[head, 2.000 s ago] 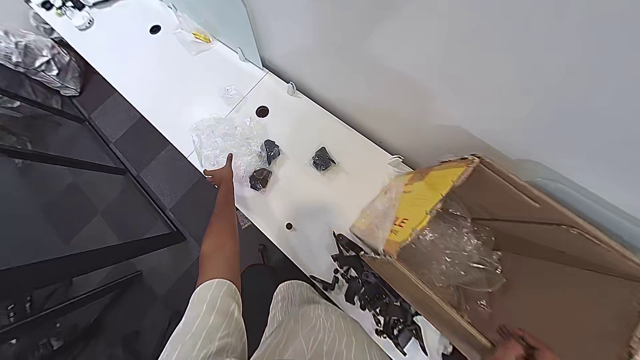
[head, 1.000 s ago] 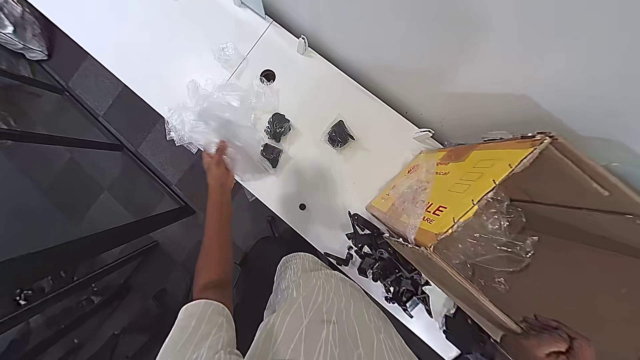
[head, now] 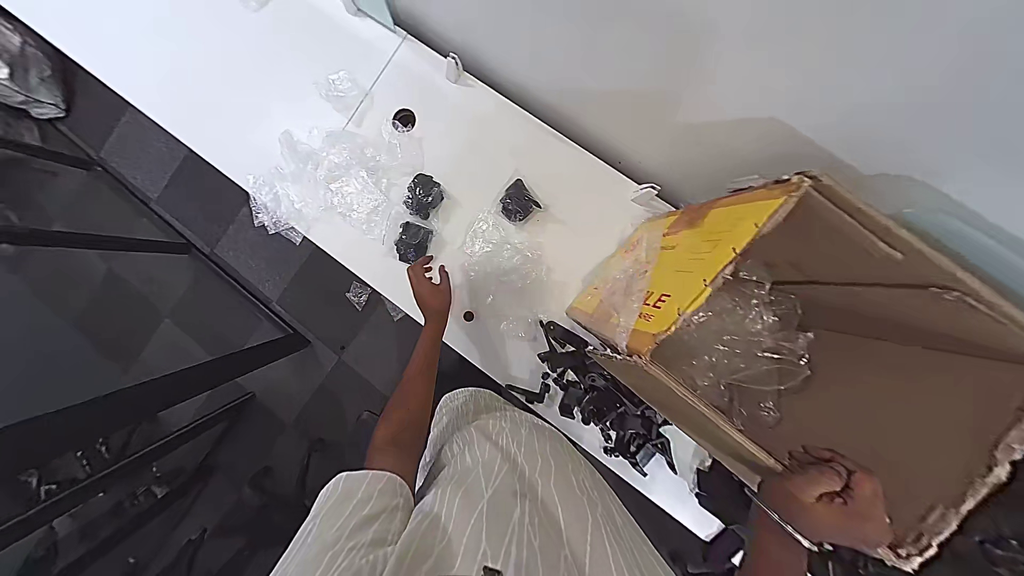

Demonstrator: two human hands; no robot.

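Observation:
My left hand (head: 432, 290) is over the white table's near edge, fingers apart, just below a black part in clear plastic (head: 414, 242). A second wrapped black part (head: 423, 196) lies just beyond it, and another (head: 519, 201) sits to the right. Crumpled clear plastic bags (head: 344, 180) are heaped left of them. More thin clear plastic (head: 504, 254) lies between my left hand and the box. At the lower right, my right hand (head: 832, 496) is closed on the near rim of an open cardboard box (head: 872, 392), which has clear plastic (head: 744, 344) inside.
A pile of black plastic parts (head: 604, 396) lies on the table (head: 456, 144) beside the box. Cable holes (head: 404, 120) pierce the tabletop, and white clips (head: 454, 69) stand on its far edge. Scraps of plastic (head: 358, 295) are on the tiled floor. Black-framed glass panels (head: 144, 336) stand at left.
My left hand has left the heap of clear bags and moved right, near the wrapped black parts. Clear plastic now lies between those parts and the box. My right hand remains at the box.

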